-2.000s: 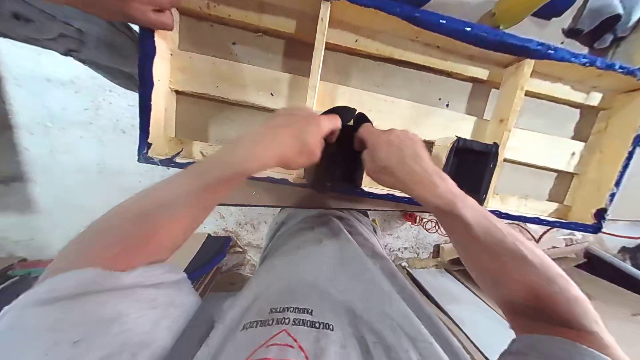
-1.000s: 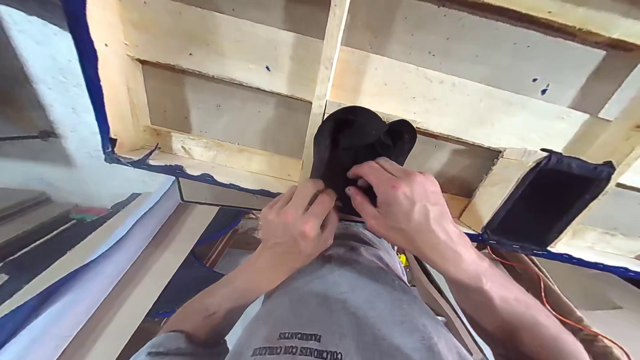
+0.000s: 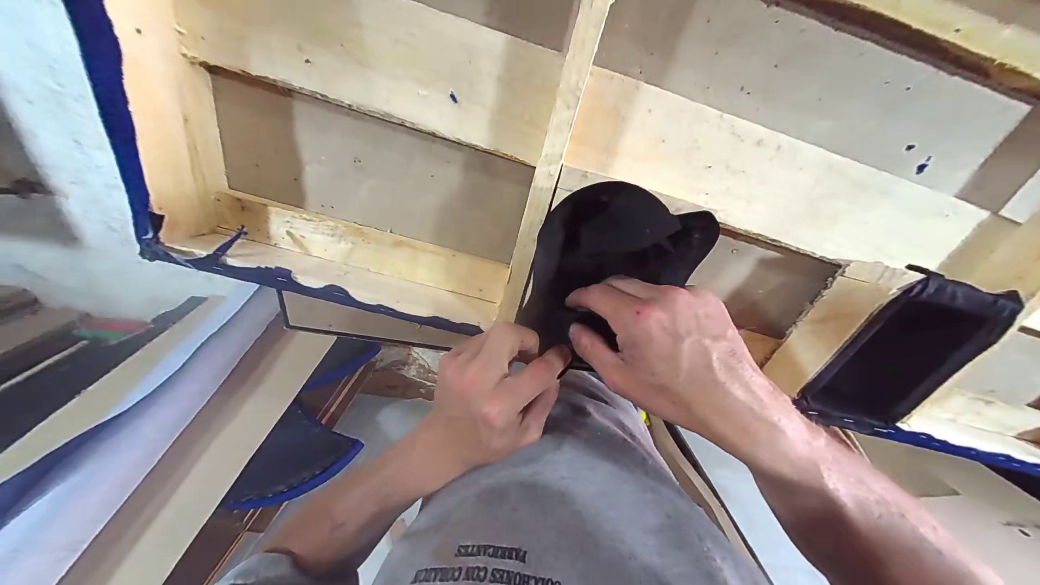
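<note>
A black fabric piece with a rounded flap (image 3: 621,223) lies over the near edge of a wooden frame (image 3: 561,130), just right of its narrow crosspiece. My left hand (image 3: 500,390) pinches the lower left edge of that fabric between thumb and fingers. Close beside it, my right hand (image 3: 658,341) rests on the black fabric with bent fingers, thumb and forefinger at a fold; whether it grips the cloth is hidden. Further right, a black fabric-lined rectangular pocket (image 3: 910,349) sits at the frame's near edge.
Blue fabric (image 3: 309,288) is stapled along the frame's near rim, with a loose strip at the left corner. Below left are long pale boards (image 3: 195,422) and a dark blue padded piece with bright blue edging (image 3: 301,455). My shirt touches the area under the hands.
The view has moved closer to the frame. Two seconds ago both hands were raised at the top of the black fabric; now they are low on it, near the rim.
</note>
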